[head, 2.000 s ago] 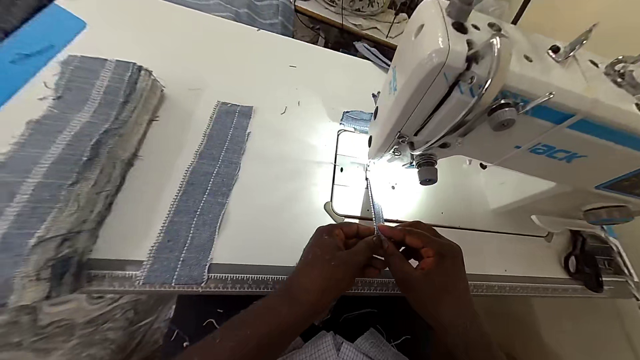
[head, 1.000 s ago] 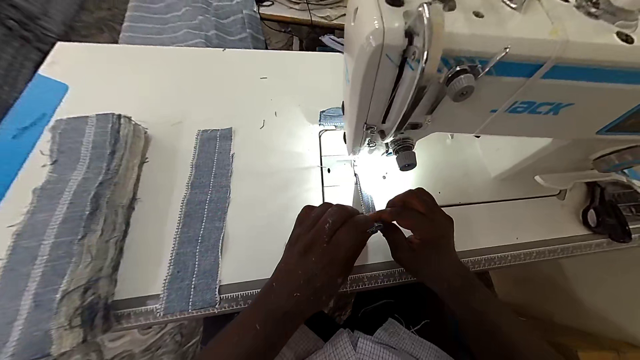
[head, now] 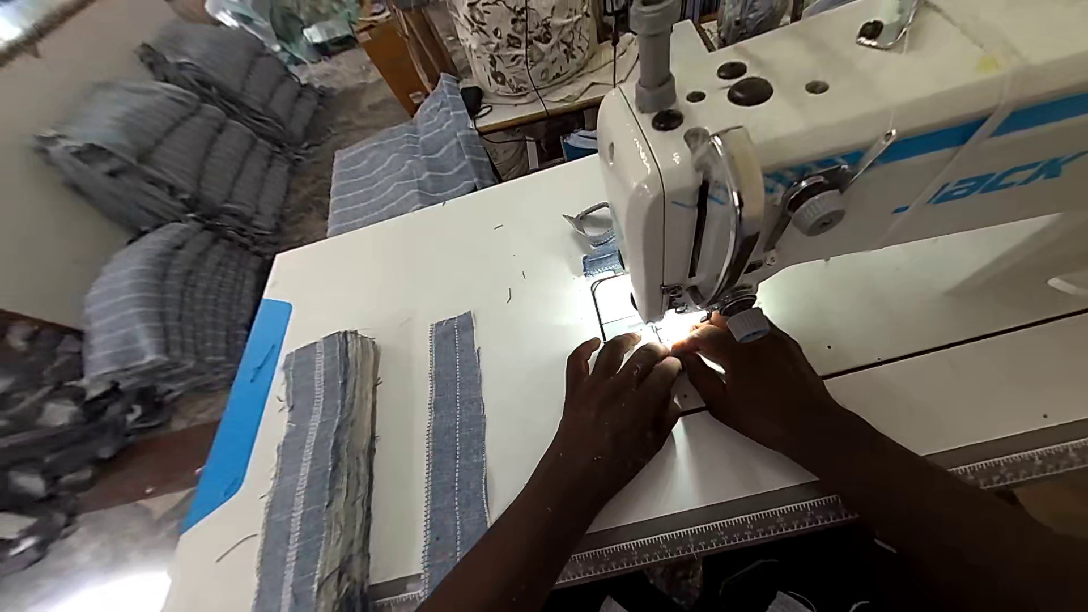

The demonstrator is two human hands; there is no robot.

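Both hands are at the needle area of a white Jack sewing machine. My left hand rests palm down with spread fingers just in front of the needle. Beside it, my right hand has its fingertips close together near the presser foot, partly behind a knob. Whatever fabric lies under the fingertips is hidden by hands and glare. A small blue fabric end shows behind the machine head. Left of my hands lies a single blue striped fabric strip, and farther left a stack of similar strips.
A metal ruler runs along the front edge of the white table. A blue sheet lies at its left edge. Bundles of grey-blue striped fabric are piled beyond, and striped cloth hangs behind the table.
Both hands have moved forward from the table's front edge to the needle. The narrow strip they pinched earlier is now covered from sight. The view has swung to the left.
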